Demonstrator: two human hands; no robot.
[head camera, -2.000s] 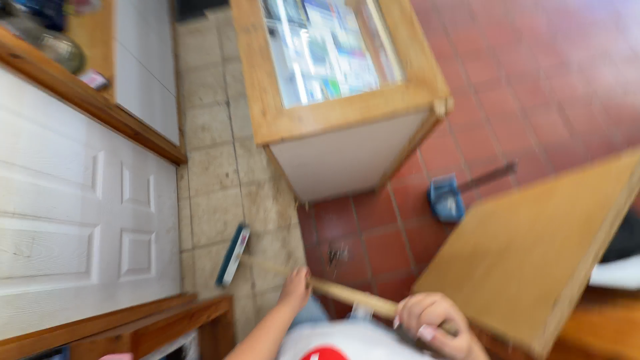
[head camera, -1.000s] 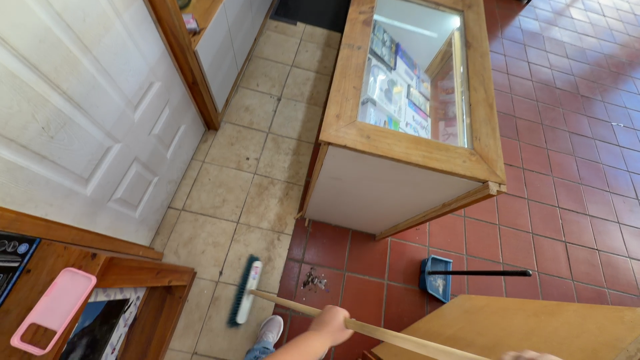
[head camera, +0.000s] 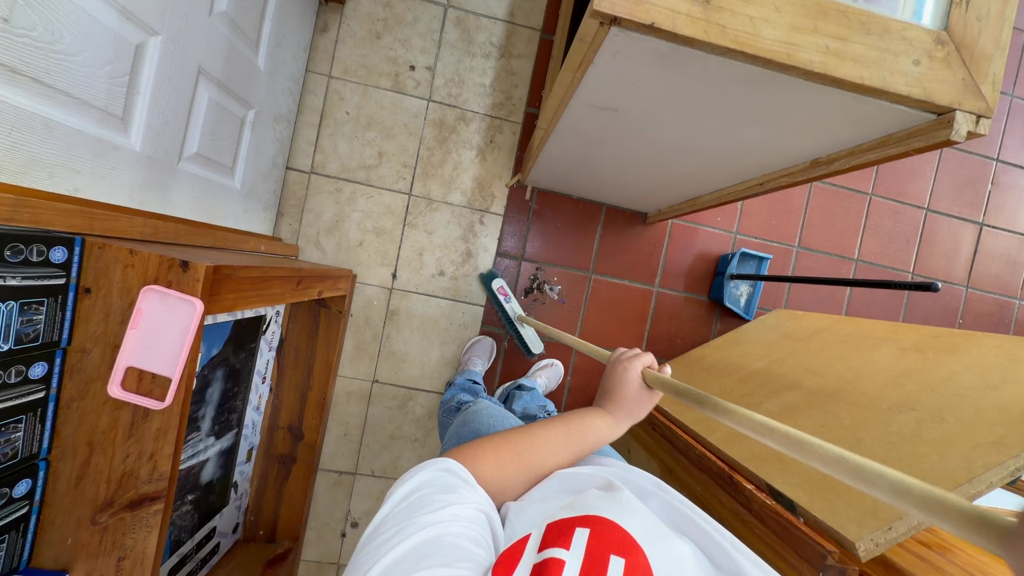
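Observation:
My left hand (head camera: 632, 388) is closed around the wooden broom handle (head camera: 744, 420), which runs from the lower right down to the broom head (head camera: 512, 312). Only a sliver of my right hand (head camera: 1018, 532) shows at the right edge, against the handle's upper part. The head, white with dark green bristles, rests on the floor where pale and red tiles meet, just left of a small pile of debris (head camera: 542, 286). Farther right, a blue dustpan (head camera: 742, 283) with a long black handle stands on the red tiles.
A wood-framed display cabinet (head camera: 720, 120) stands ahead. A brown board (head camera: 848, 400) juts out at right. On the left are a white door (head camera: 144, 96) and a wooden shelf unit (head camera: 120, 496) bearing a pink phone case (head camera: 156, 346) and boxes. My shoes (head camera: 546, 374) are near the broom head.
The broom head has moved from the pale tiles to the edge of the red tiles, closer to the debris. My left hand still holds the handle. The view has shifted.

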